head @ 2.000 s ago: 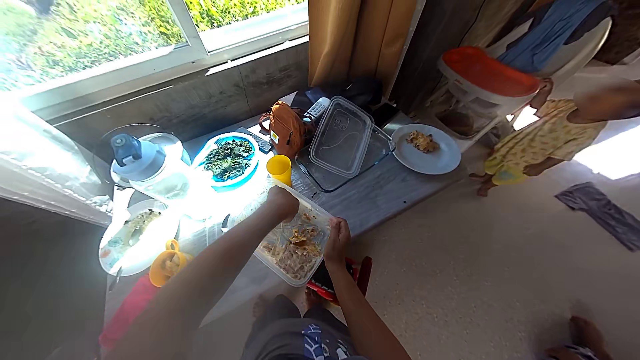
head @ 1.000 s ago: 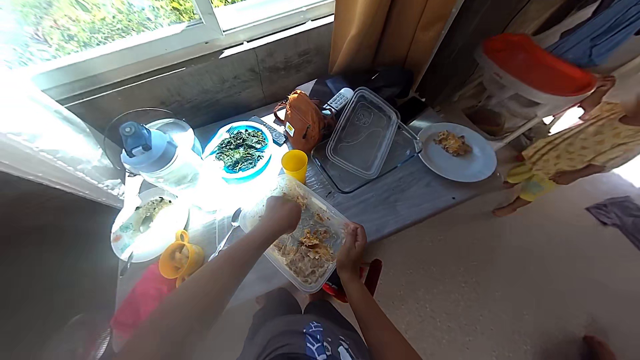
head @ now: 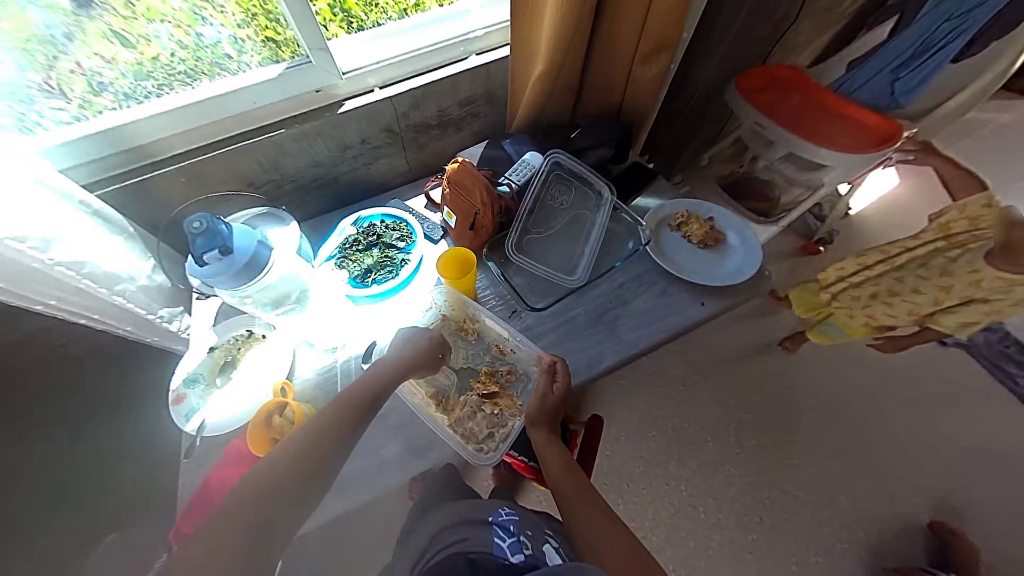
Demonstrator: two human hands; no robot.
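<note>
A clear plastic food container [head: 442,414] with shredded, orange-topped food in it is held tilted over the table's front edge. My right hand [head: 550,392] grips its right rim, thumb on top. My left hand [head: 420,353] is a closed fist over the container's left side; a utensil, seemingly a spoon [head: 462,373], reaches from it toward the food, its tip hard to make out. Just behind the container stands a yellow cup [head: 457,272]. A blue-rimmed plate of dark leafy greens [head: 376,250] lies behind and to the left.
A white plate with some food [head: 704,264] lies at the right, beside a glass dish [head: 520,290] with a clear lid [head: 560,220]. At left are a water jug [head: 264,280], another plate [head: 192,392] and an orange mug [head: 272,424]. A person [head: 904,280] stands by a high chair [head: 816,112].
My left hand has moved from over the middle of the container toward its left edge. My right hand still holds the right rim.
</note>
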